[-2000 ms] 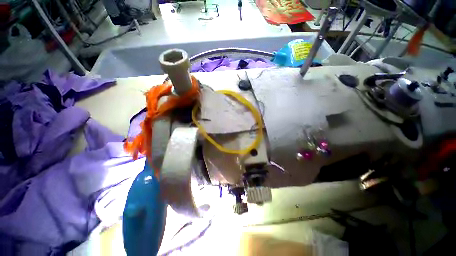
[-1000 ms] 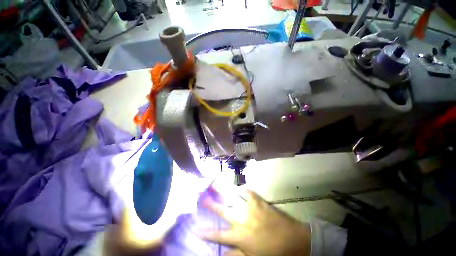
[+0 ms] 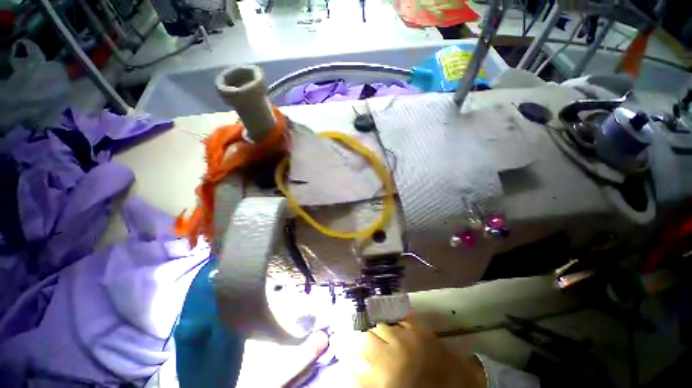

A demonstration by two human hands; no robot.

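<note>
Purple cloth [image 3: 99, 303] is heaped left of the off-white sewing machine head [image 3: 448, 204] and runs toward the bright glare under its left end. A small purple edge [image 3: 322, 367] shows between my hands. My right hand [image 3: 417, 358] is at the bottom, just below the ribbed tension knobs [image 3: 387, 307]; its fingers are washed out. Part of my left hand [image 3: 292, 356] shows in the glare beside the blue hanging oval [image 3: 201, 333], mostly hidden or cut off. Whether either hand grips the cloth cannot be seen. The needle area is lost in glare.
An orange strip [image 3: 220, 170] and a yellow rubber band [image 3: 391, 189] are on the head, with pearl-head pins [image 3: 478, 231]. A dark slim tool [image 3: 539, 333] lies right of my right hand. Behind are a trough [image 3: 190, 83], a blue bottle [image 3: 448, 70] and a lilac bobbin [image 3: 626, 135].
Both hands came into view after the first frame. Since the second, the view has shifted, the machine sits lower in it, my right hand is closer under the knobs, and my left hand shows less.
</note>
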